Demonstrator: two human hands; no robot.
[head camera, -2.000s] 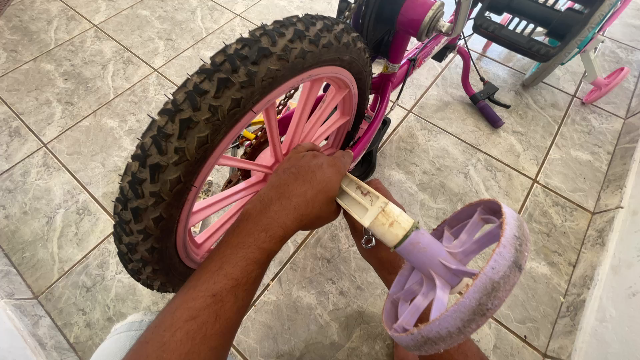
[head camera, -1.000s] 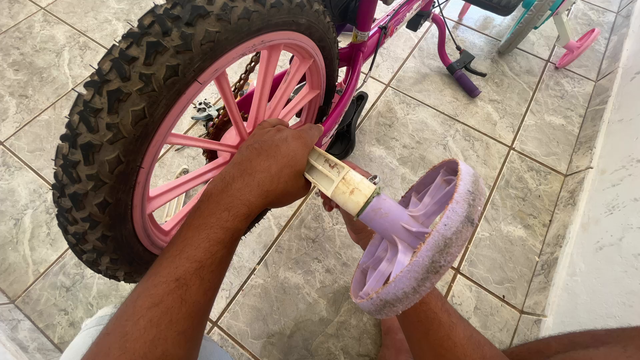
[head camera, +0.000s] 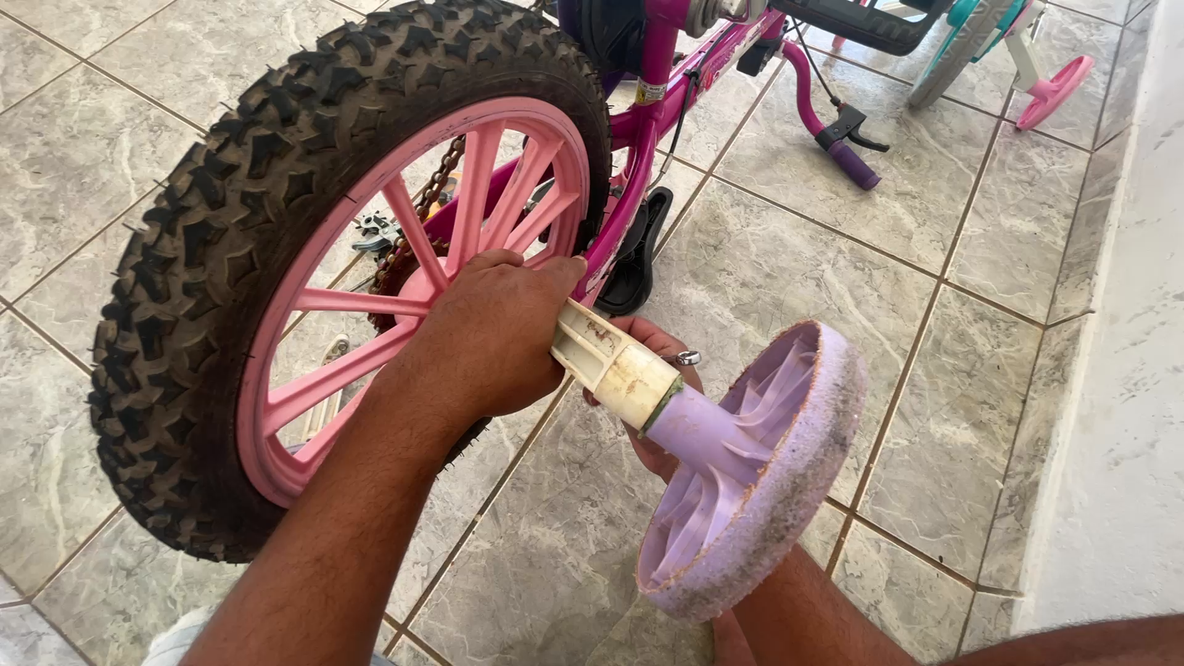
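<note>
A child's bicycle with a magenta frame (head camera: 638, 157) lies tipped over, its knobby rear tire (head camera: 185, 277) and pink spoked wheel (head camera: 324, 301) at the left. My left hand (head camera: 499, 333) is closed at the wheel's hub, around the inner end of a cream plastic training-wheel bracket (head camera: 624, 370). On the bracket's outer end sits a worn lilac training wheel (head camera: 758, 472). Behind the bracket is my right hand (head camera: 661, 347), partly hidden, with the shiny metal end of a tool (head camera: 686, 358) showing at its fingers; its grip is mostly hidden.
A black pedal (head camera: 634, 268) is beyond the wheel. A handlebar with a purple grip (head camera: 853, 165) rests on the tiled floor. Farther back stand a teal-rimmed wheel (head camera: 967, 46) and a pink training wheel (head camera: 1056, 92). A white wall (head camera: 1119, 416) borders the right side.
The view has shifted slightly. My left hand stays at the hub end of the bracket, and the metal tool end by my right hand shows in a different position.
</note>
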